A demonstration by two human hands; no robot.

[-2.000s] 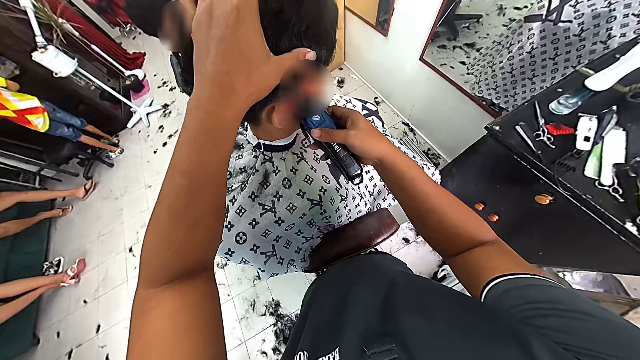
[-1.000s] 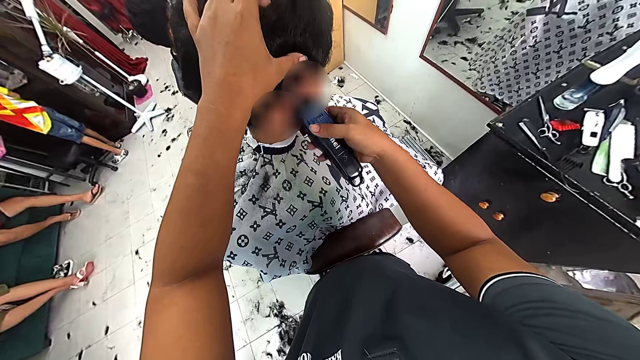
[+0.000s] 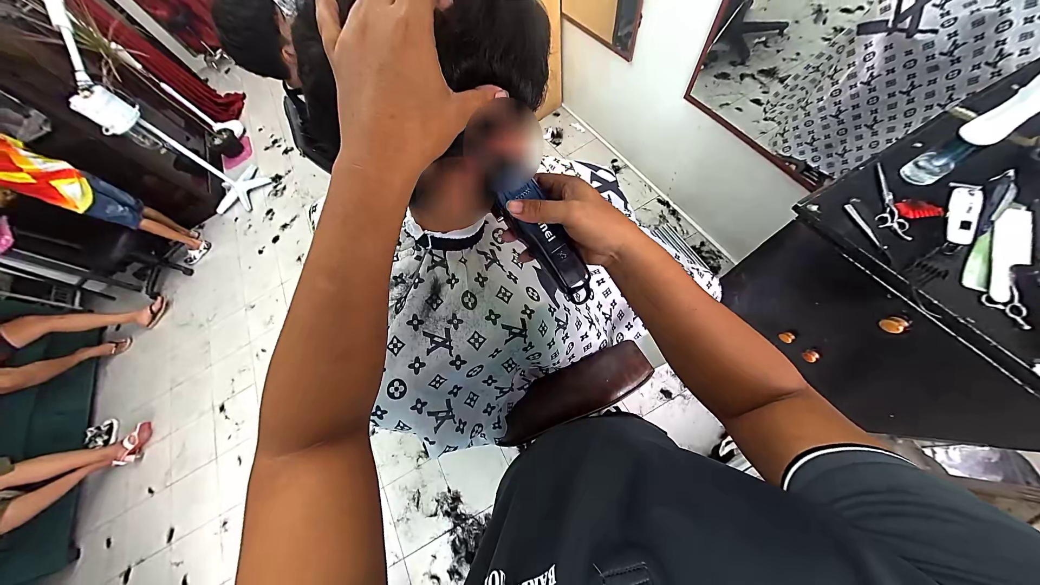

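A person sits with dark hair (image 3: 496, 49) toward the top of the view, under a white patterned barber cape (image 3: 455, 325) with a dark-edged neck band (image 3: 447, 240). My left hand (image 3: 398, 81) rests on that head, fingers spread and thumb pointing right; its fingertips are partly out of view. In my right hand (image 3: 577, 215) is a blue and black hair clipper (image 3: 548, 244), its top end close to the side of the head near the ear. Blur there hides whether the blade touches. Loose cut hair lies on the cape.
Scissors (image 3: 890, 211), a white trimmer (image 3: 964, 213) and a spray bottle (image 3: 934, 162) lie on the black counter (image 3: 861, 252) at right. A brown chair backrest (image 3: 577, 390) stands before me. Seated people's legs (image 3: 65, 349) are at left. Cut hair (image 3: 467, 528) litters the tiled floor.
Between two seconds and one second ago, the head and my left hand shifted slightly left. The clipper stays in my right hand beside the head throughout.
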